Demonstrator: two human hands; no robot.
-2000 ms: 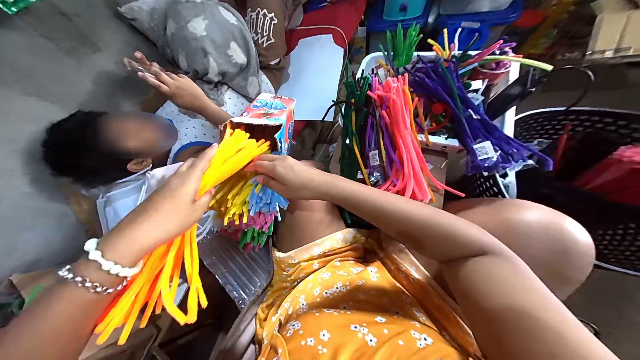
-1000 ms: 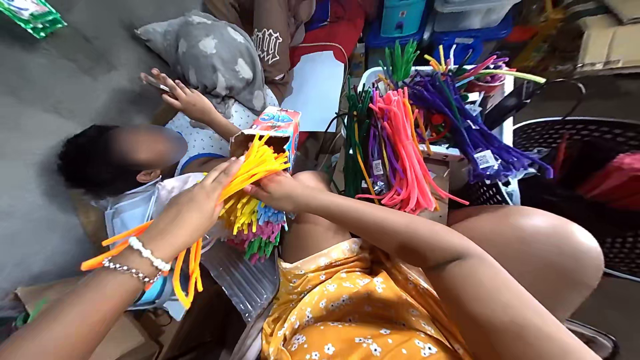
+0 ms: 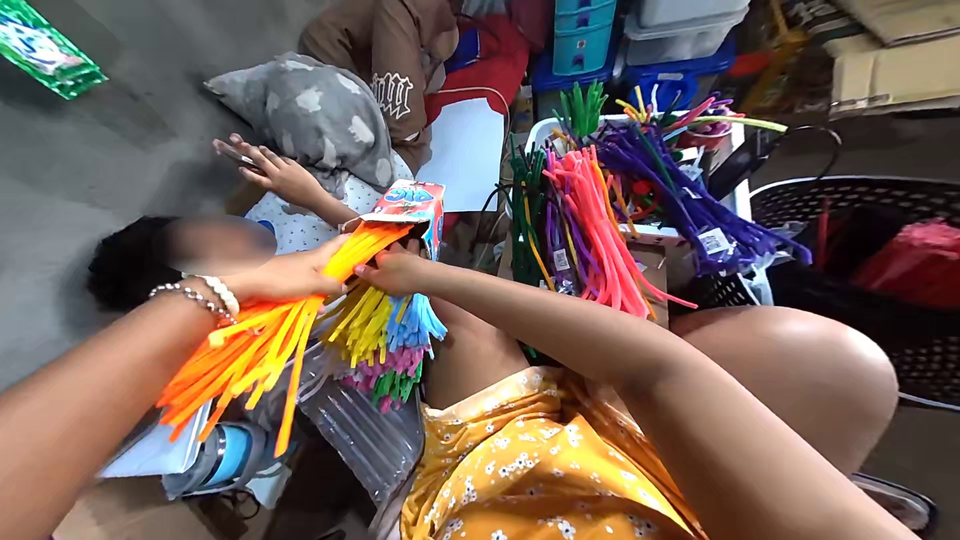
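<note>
My left hand [image 3: 300,271] is closed around a thick bundle of orange and yellow pipe cleaners [image 3: 255,345], whose lower ends fan out below the wrist. The bundle's upper end lies at the mouth of a printed cardboard box [image 3: 409,201]. My right hand [image 3: 394,268] is at that opening, its fingertips beside the bundle; whether they grip anything is hidden. Under both hands hang yellow pipe cleaners [image 3: 364,319], with light blue pipe cleaners [image 3: 412,321] and pink and green ones next to them.
A white basket [image 3: 739,161] at the right carries coral pipe cleaners [image 3: 600,232] and purple pipe cleaners [image 3: 675,180]. Another person lies at the left, one hand [image 3: 289,176] raised near a grey pillow [image 3: 315,112]. A black perforated basket [image 3: 892,195] stands at far right. Clear ridged plastic [image 3: 367,427] lies below the box.
One second ago only a few orange strands hung below my left hand; now a thick orange and yellow bundle fans out there. My right hand stays near the box opening.
</note>
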